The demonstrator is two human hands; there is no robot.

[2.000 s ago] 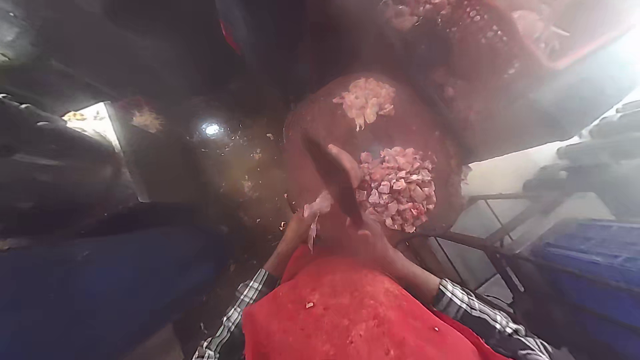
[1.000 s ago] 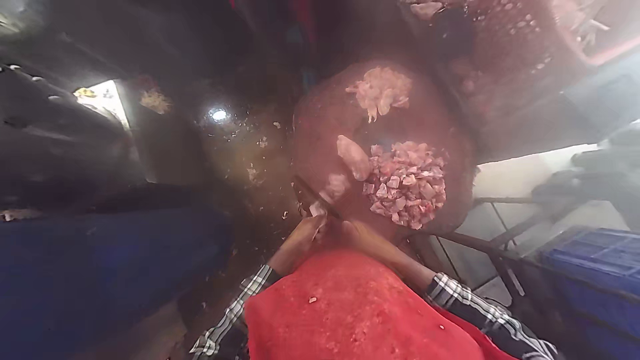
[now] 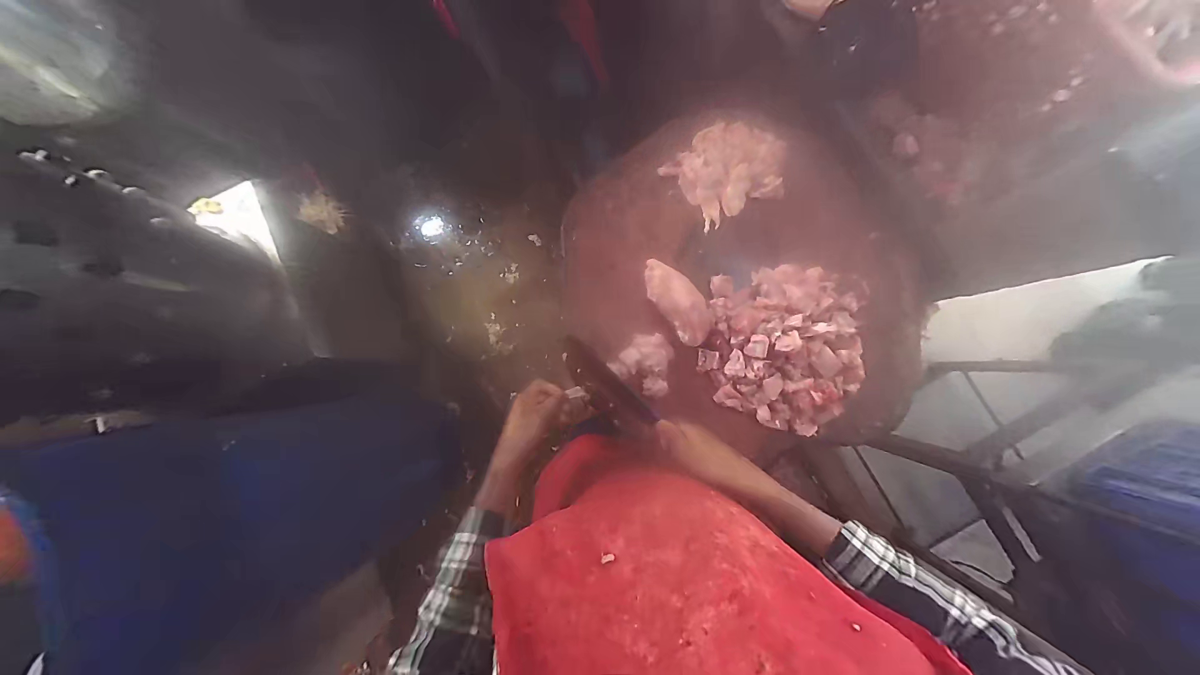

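My right hand (image 3: pixel 677 442) is closed on a large dark-bladed knife (image 3: pixel 605 382), whose blade points up and left over the near left edge of a round chopping block (image 3: pixel 609 216). Just left of the blade, my left hand (image 3: pixel 541 405) is closed on a small pale piece (image 3: pixel 574 393), perhaps meat or bone. On the block lie a heap of cubed raw meat (image 3: pixel 787 347), a whole pale piece of meat (image 3: pixel 679 302) touching its left side, a small clump of pale meat (image 3: pixel 645 362) near the blade, and a pile of pale scraps (image 3: pixel 727 169) at the far side.
A blue surface (image 3: pixel 234 525) fills the lower left. Wet floor (image 3: pixel 487 291) with scraps shows left of the block. Beside the block at right stand a dark metal frame (image 3: pixel 975 469) and a blue plastic crate (image 3: pixel 1144 497). My red apron (image 3: pixel 694 581) is close to the block.
My left hand has moved left, off the block's near edge, and the knife is lower than two seconds ago. The whole pale piece, beside the blade two seconds ago, now lies apart from it.
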